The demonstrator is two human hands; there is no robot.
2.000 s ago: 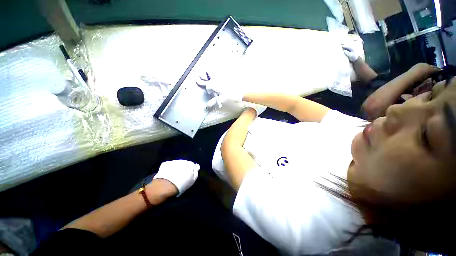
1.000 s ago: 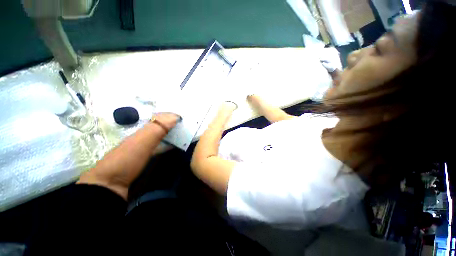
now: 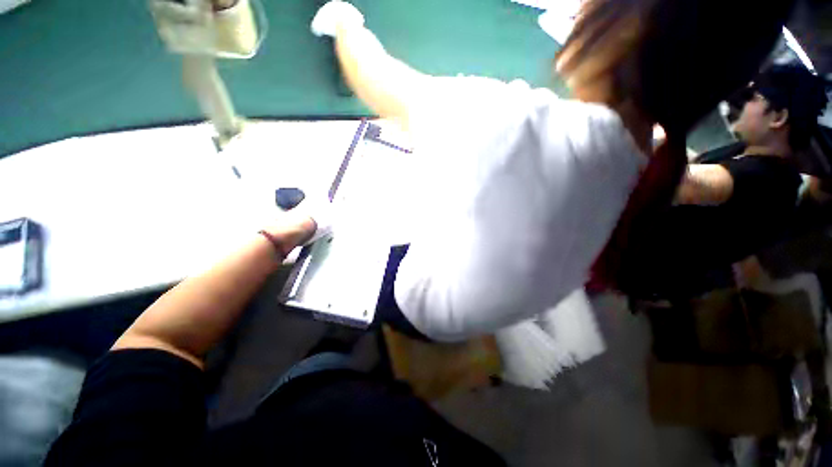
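Observation:
A long, shallow metal chassis [image 3: 342, 278] with a dark rim lies slantwise across the bench, its near end past the bench's front edge. The co-worker's body hides part of its right side. My left hand [image 3: 317, 224], in a white glove, is at the chassis's left side and appears to grip its edge. The fingers are washed out by glare. My right hand is not in view.
A co-worker in a white shirt [image 3: 511, 201] leans in at the right, a gloved hand [image 3: 338, 18] raised at the back. A dark oval object [image 3: 290, 197] lies beside the chassis. Another chassis [image 3: 18, 257] is far left. Another person [image 3: 762, 191] and cartons [image 3: 721, 392] are at right.
The chassis has shifted towards me and left, with my left hand at its edge. The co-worker has leaned over the bench and reached an arm to the back. The view has turned.

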